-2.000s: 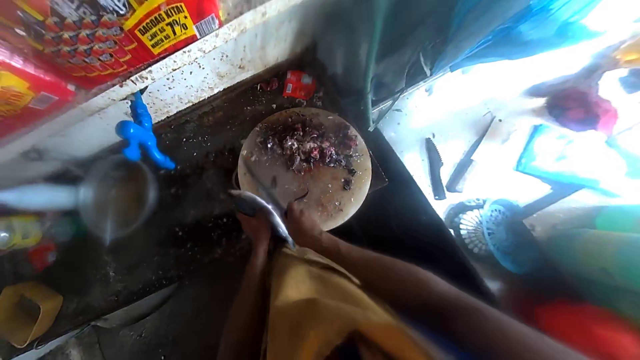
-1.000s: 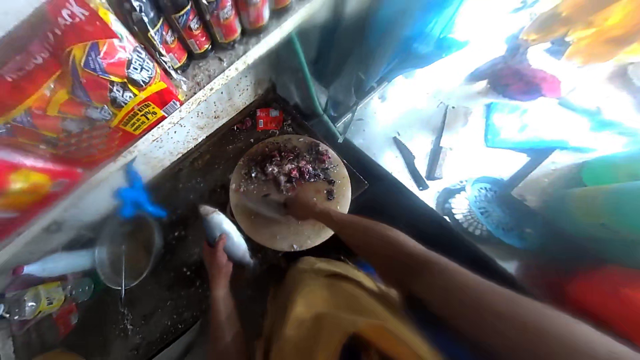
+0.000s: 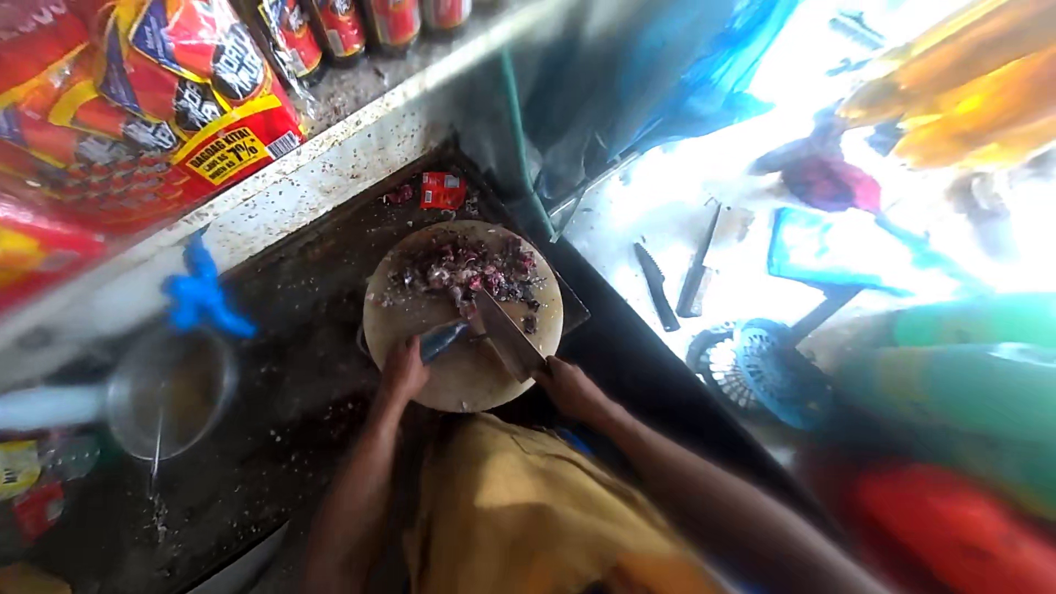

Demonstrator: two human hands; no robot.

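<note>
A round chopping board stands on the dark, wet counter. My right hand grips a broad-bladed knife by its handle, the blade lying over the board and pointing up and left. My left hand, at the board's left edge, holds a silvery fish. The far end of the fish is beside the blade. Dark red chopped fish scraps cover the upper part of the board.
Two knives and blue plastic baskets are at the right. A clear dipper and a blue object lie left. A red packet is behind the board. Snack packs and bottles stand on the ledge.
My left hand has brought the fish from beside the board onto it. The knife in my right hand now points up and left next to the fish.
</note>
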